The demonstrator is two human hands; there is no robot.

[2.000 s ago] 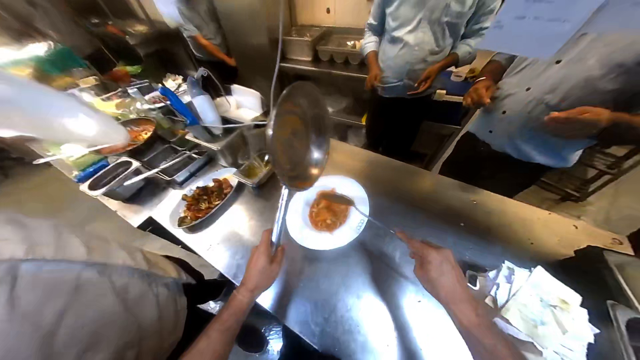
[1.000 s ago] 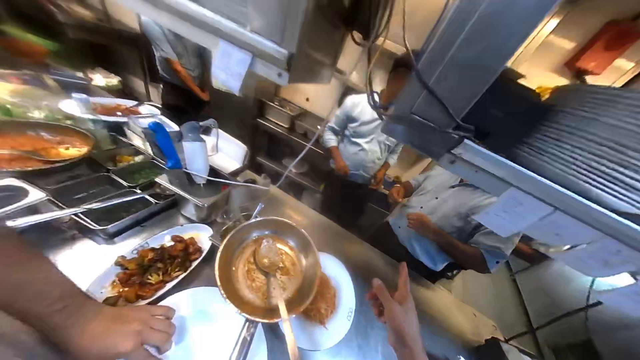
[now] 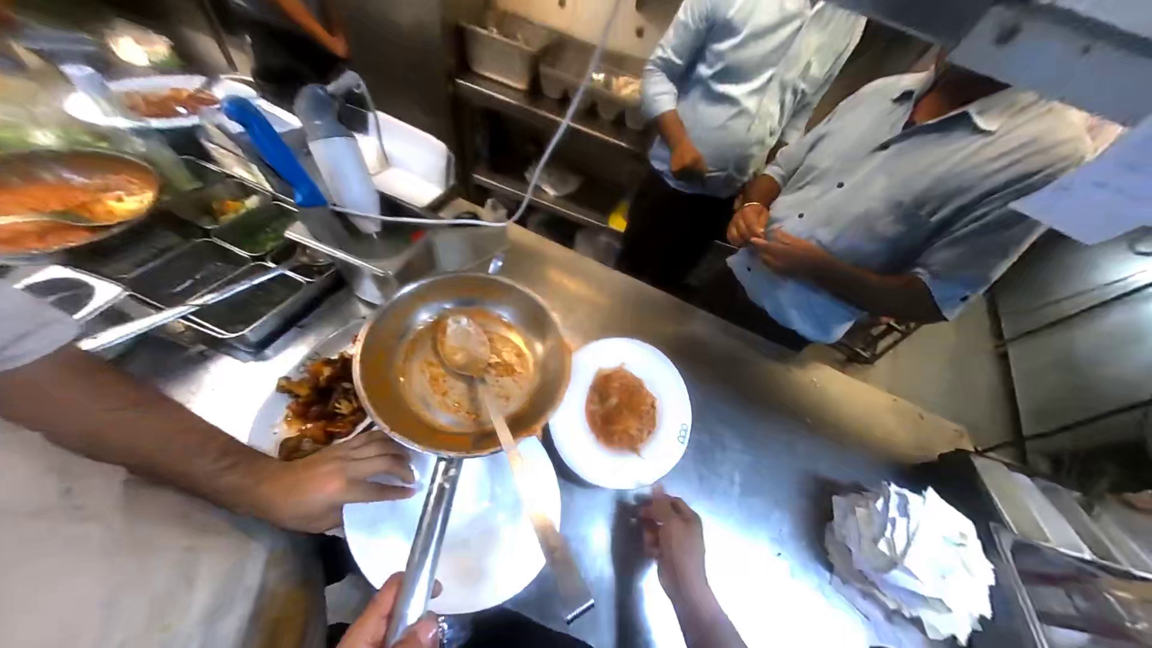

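Note:
My left hand (image 3: 391,616) grips the handle of a steel frying pan (image 3: 378,360), which is coated inside with orange sauce. A metal ladle (image 3: 522,459) lies in the pan, its handle hanging over the rim. Close to the near rim of a white plate (image 3: 670,432) is my right hand (image 3: 670,531), its fingers partly bent; contact with the rim is hard to tell. Orange saucy food (image 3: 621,409) sits on that plate. An empty white plate (image 3: 450,558) is partly under the pan. Beside it a co-worker's hand (image 3: 342,481) reaches in from the left.
Behind the pan at left are a plate of dark glazed food (image 3: 319,400), metal containers (image 3: 243,297), a blue-handled tool (image 3: 274,148) and a squeeze bottle (image 3: 342,171). Crumpled papers (image 3: 909,558) lie at right. Two people stand across the steel counter (image 3: 765,432).
The pan, tipped up over the food plate two seconds ago, is now level to its left with the ladle inside. My right hand, raised a second ago, is now low beside the food plate.

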